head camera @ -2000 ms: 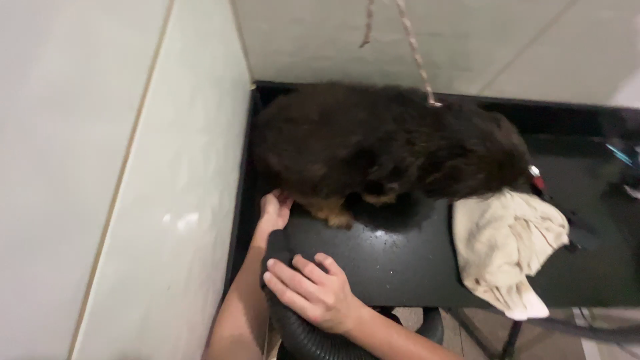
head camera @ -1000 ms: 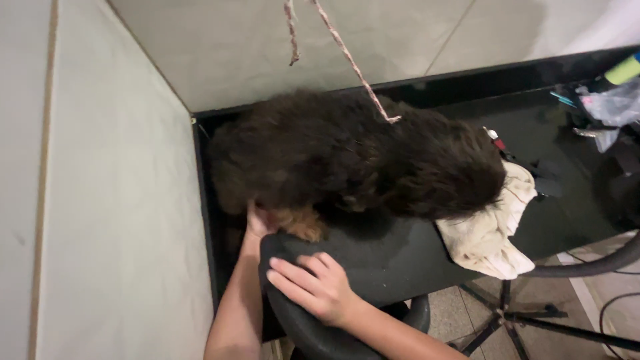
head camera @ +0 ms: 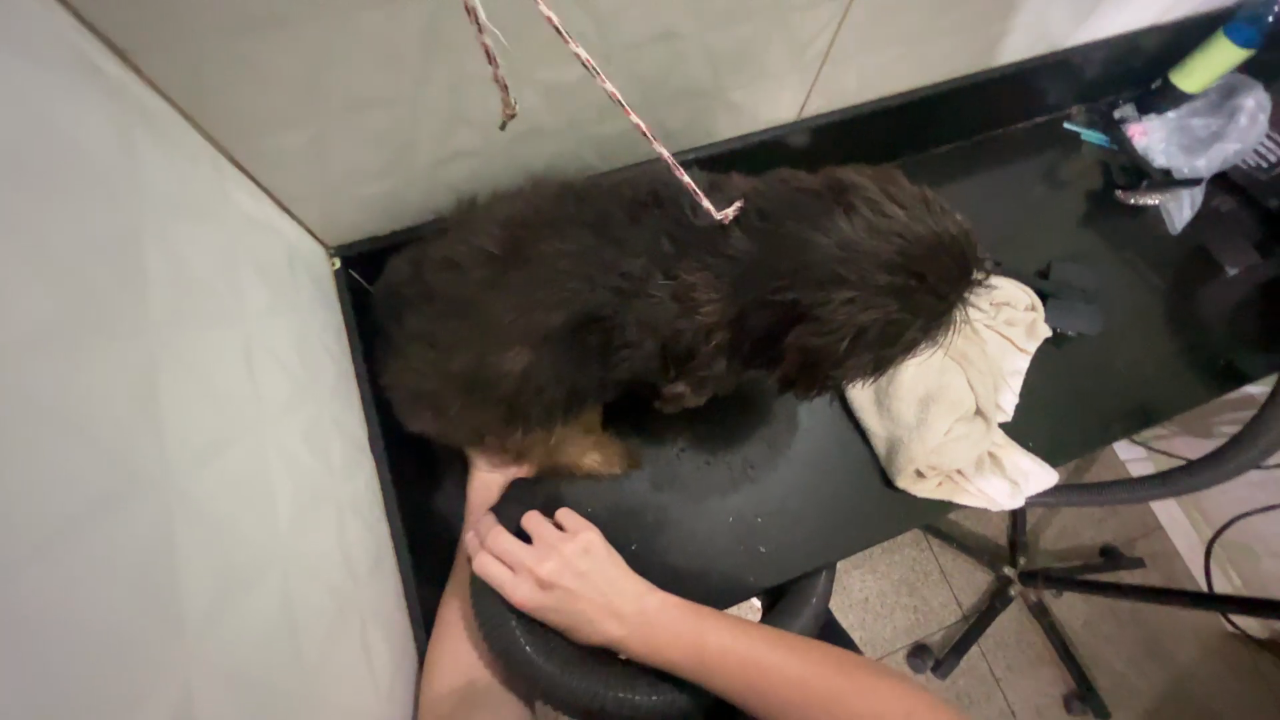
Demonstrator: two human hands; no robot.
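A dark, long-haired dog (head camera: 620,290) with a tan hind paw is on a black table (head camera: 700,520). A braided cord (head camera: 640,120) runs down to its neck. Its head is lowered over a cream cloth (head camera: 940,430), face hidden. My right hand (head camera: 565,570) is closed round the end of a black ribbed hose (head camera: 560,665), close below the dog's hindquarters. My left hand (head camera: 495,468) reaches under the rear of the dog beside the tan paw; its fingers are hidden in the fur, so what it holds does not show.
Tiled walls (head camera: 230,380) border the table at the left and back. A bottle with a yellow-green label (head camera: 1210,60), a clear plastic bag (head camera: 1205,125) and a comb (head camera: 1262,150) are at the far right. Below stands a wheeled stand base (head camera: 1020,580); more hose (head camera: 1170,480) curves at the right.
The view has shifted to the right and closer. Since two seconds ago the dog's head has come down over more of the cloth. My right hand stays on the hose.
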